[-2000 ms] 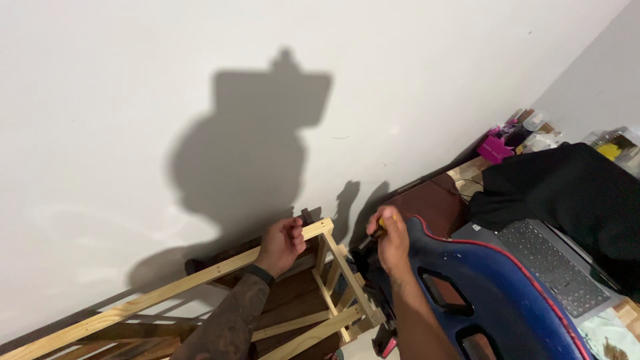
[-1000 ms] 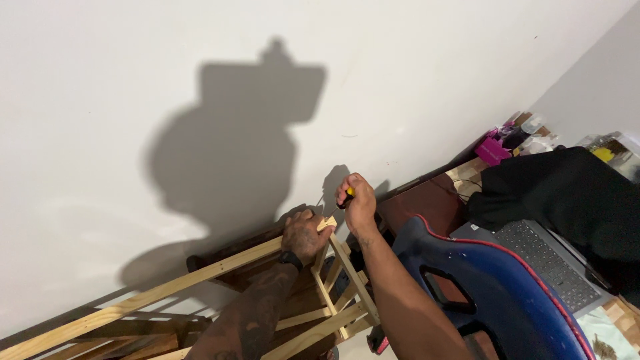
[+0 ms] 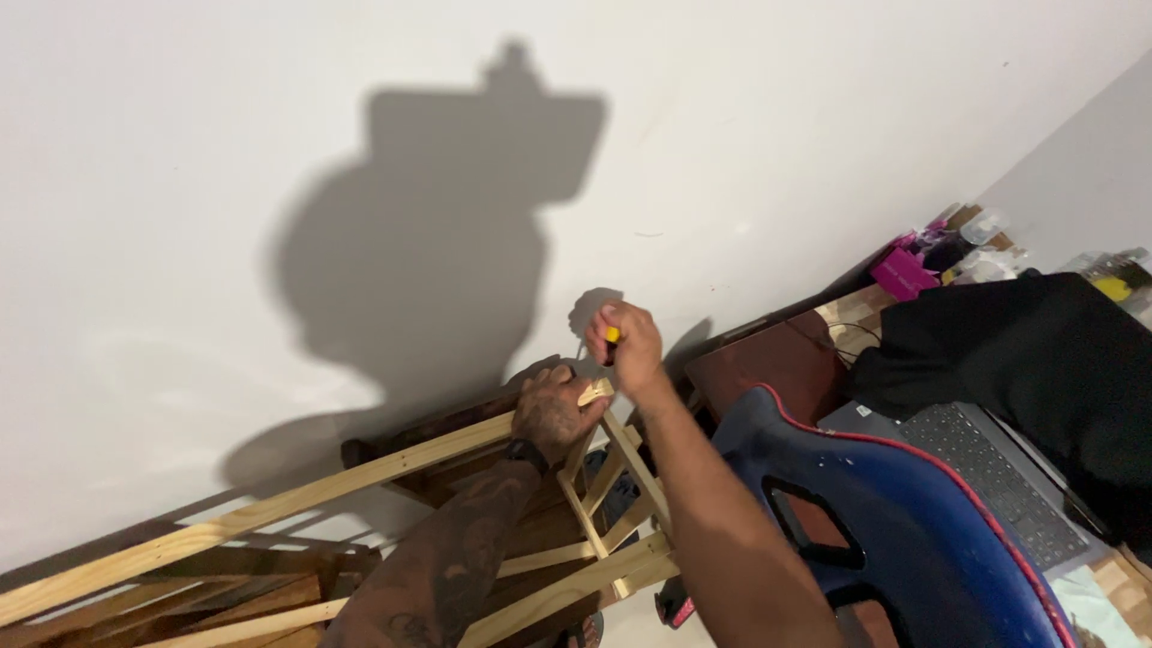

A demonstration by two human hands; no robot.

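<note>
A frame of pale wooden slats stands against the white wall, its long top rail running from the lower left to a corner near the centre. My left hand, with a dark band at the wrist, grips the end of that rail from above. Just right of it and higher, my right hand is closed in a fist around a yellow and black handle, which looks like a screwdriver's. A thin shaft seems to extend down from the fist toward the rail end; its tip cannot be made out.
At the right stands a blue chair back with red edging. Behind it are a laptop, a black cloth and a magenta box beside assorted small items. A brown panel leans near the wall.
Two seconds ago my hands were farther apart, the right one lower and to the right. My left hand has since closed over the rail's end, and my right hand has risen beside it.
</note>
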